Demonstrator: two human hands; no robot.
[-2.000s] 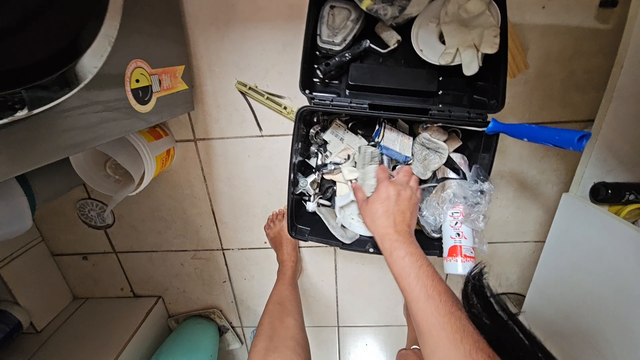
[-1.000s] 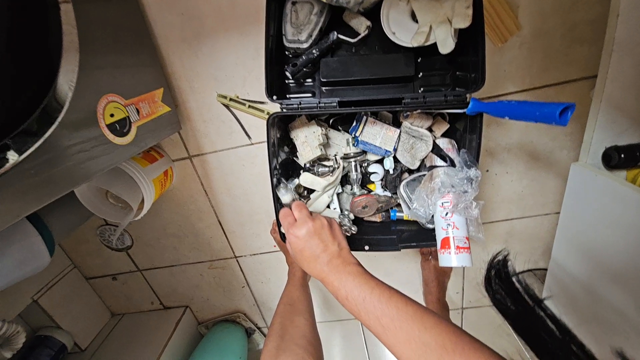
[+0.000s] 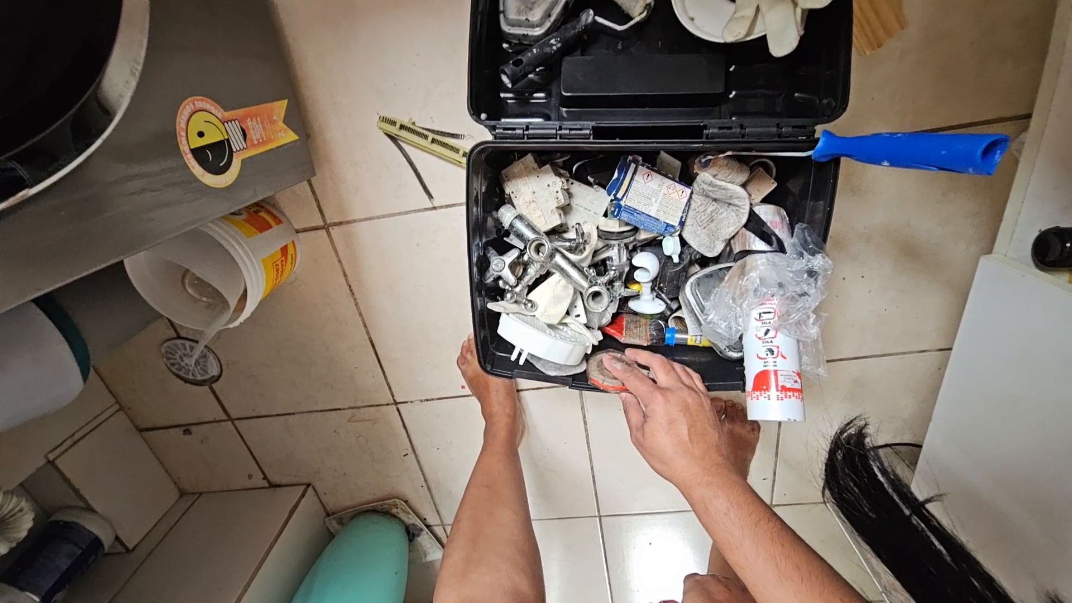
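My right hand (image 3: 674,414) is at the front rim of an open black plastic toolbox (image 3: 476,276), its fingertips on a round, flat disc (image 3: 605,373) with a reddish edge. Left of the disc lies a round white plastic part (image 3: 540,339); just behind it is a paintbrush (image 3: 641,329). Metal plumbing fittings (image 3: 553,261), a blue and white box (image 3: 651,197), a gray worn pad (image 3: 716,213) and a white plastic hook-like part (image 3: 646,283) fill the box. A white tube (image 3: 772,377) in clear plastic leans over the front right rim. My left hand is not plainly seen.
A blue roller handle (image 3: 913,153) juts out right of the toolbox. The open lid (image 3: 641,113) holds gloves (image 3: 775,21) and a black handle (image 3: 544,50). A tipped white bucket (image 3: 251,264) lies near a floor drain (image 3: 191,360). Black bristles (image 3: 888,502) stand at lower right.
My right hand has moved from the toolbox's left front corner rightward along the front rim. The round disc has shifted from among the fittings to the front rim. The brush now shows more fully.
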